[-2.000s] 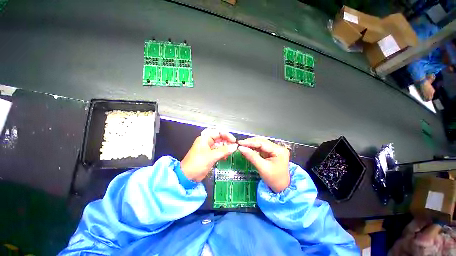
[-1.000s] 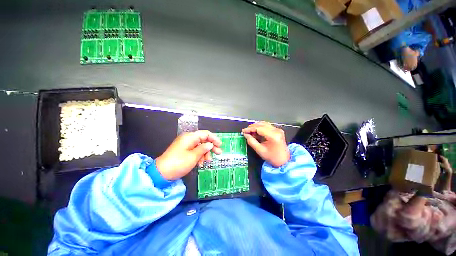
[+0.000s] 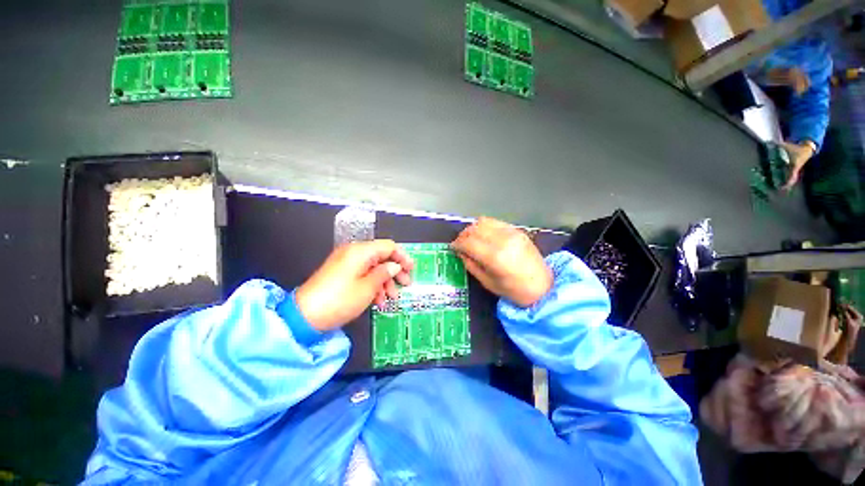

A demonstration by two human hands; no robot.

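Observation:
A green PCB panel (image 3: 422,332) lies on the black bench edge in front of me, with a pale and dark band across its middle. My left hand (image 3: 349,283) is over its upper left part, fingers curled; whether it holds anything cannot be told. My right hand (image 3: 503,261) is at its top right corner, fingertips together on the board's edge; any small part between them is hidden. The left bin (image 3: 223,204) holds heaped cream-white components (image 3: 161,235). The right bin (image 3: 637,294), tilted, holds dark components with shiny leads (image 3: 607,263).
The conveyor belt (image 3: 351,104) beyond the bench carries green panels at upper left (image 3: 173,52) and upper centre (image 3: 499,49). A clear strip (image 3: 355,226) lies behind my left hand. A silver-black bag (image 3: 695,261) and cardboard box (image 3: 783,321) are right. A person in blue (image 3: 808,90) reaches at far right.
My two hands, together two seconds ago, have parted; my right hand is at the board's top right corner. The view has shifted, and the person across the belt has reached towards a board.

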